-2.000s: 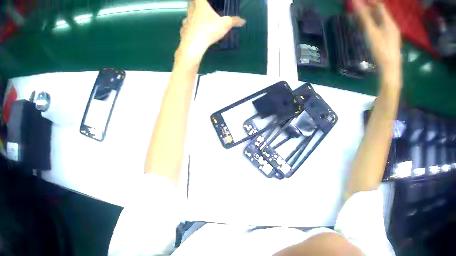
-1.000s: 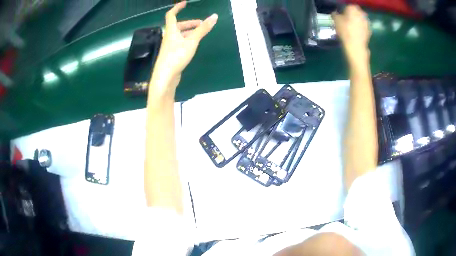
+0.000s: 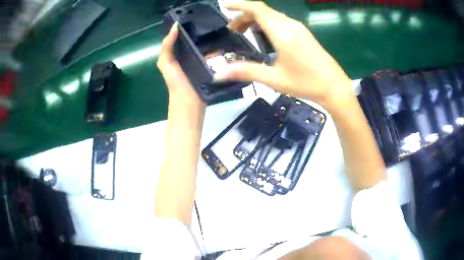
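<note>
A thick dark stack of phone middle frames point(image 3: 203, 31) is held up at the top centre, over the green surface and the bench edge. My left hand point(image 3: 175, 68) grips its left side. My right hand point(image 3: 285, 56) is at its right side, thumb across the lower end and fingers near the upper right. Several loose middle frames point(image 3: 300, 118) lie fanned and overlapping on the white bench below. A single frame point(image 3: 104, 166) lies alone on the white bench at left.
A small dark pile of frames point(image 3: 100, 92) sits on the green surface point(image 3: 145, 94) at left. Ribbed rows of dark frames point(image 3: 407, 111) stand at right. A small round metal item point(image 3: 49, 176) is at far left. A red tray edge point(image 3: 366, 3) shows at the top right.
My hands were apart and reaching over the green surface; they have come together on the stack. The view has shifted, and the pile on the green surface now appears farther left.
</note>
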